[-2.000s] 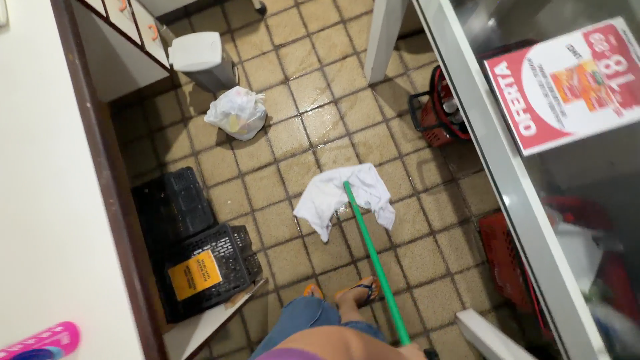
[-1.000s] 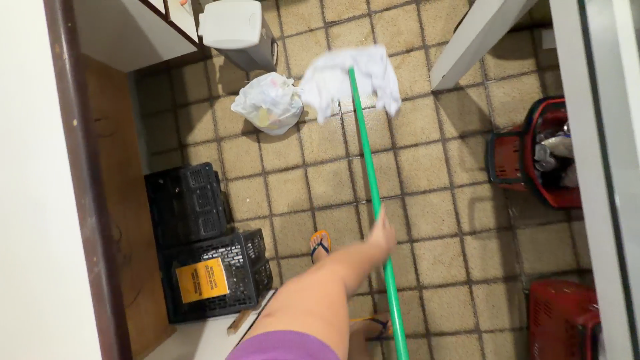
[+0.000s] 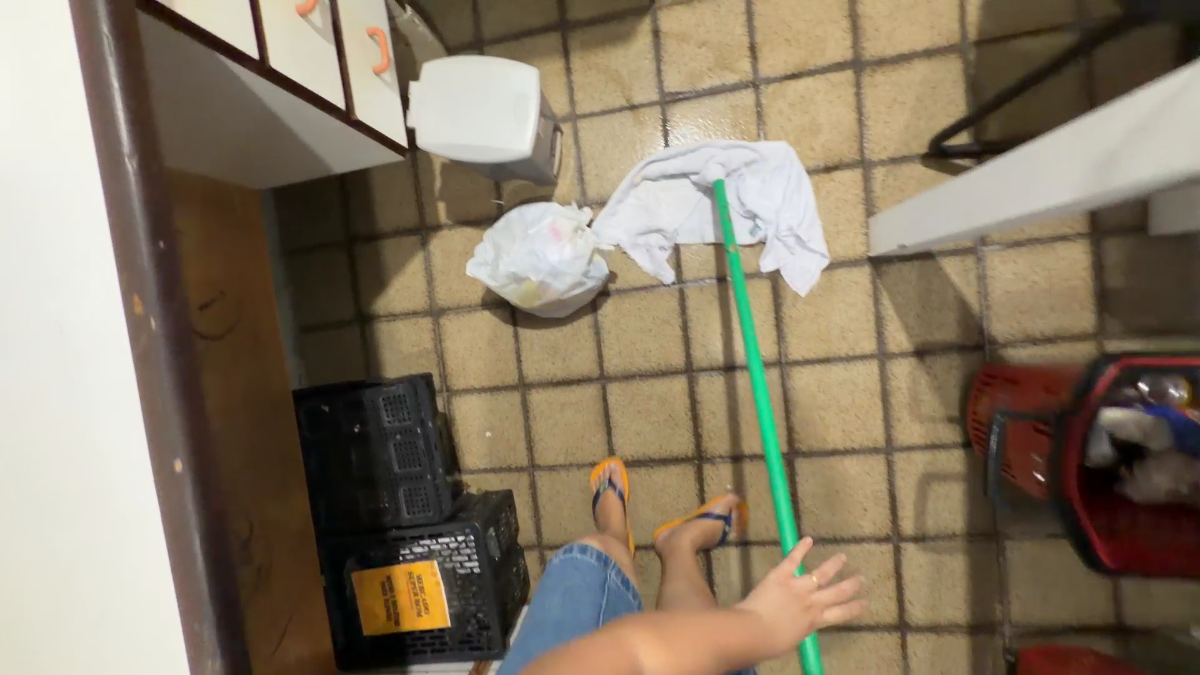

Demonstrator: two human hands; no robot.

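My left hand [image 3: 806,600] reaches in from the bottom, lying over a green pole [image 3: 764,403] with its fingers spread; its thumb is hidden. A ring is on one finger. The pole slants up to a white cloth [image 3: 764,187], which lies bunched and folded around the pole's head on the tiled floor. The cloth's left edge touches or nearly touches a tied white plastic bag [image 3: 539,258]. My right hand is out of view, and the lower end of the pole passes out of the picture.
A grey bin with a white lid [image 3: 478,108] stands beside drawers [image 3: 361,70]. Black plastic crates [image 3: 375,455] sit at the left by a counter [image 3: 94,375]. A white table leg [image 3: 1022,178] and a filled red basket [image 3: 1078,469] are at the right. Feet in orange flip-flops [image 3: 609,483] stand below.
The cloth has moved away from the feet, over beside the white bag. My left hand was closed around the pole a second ago; its fingers are now spread over it.
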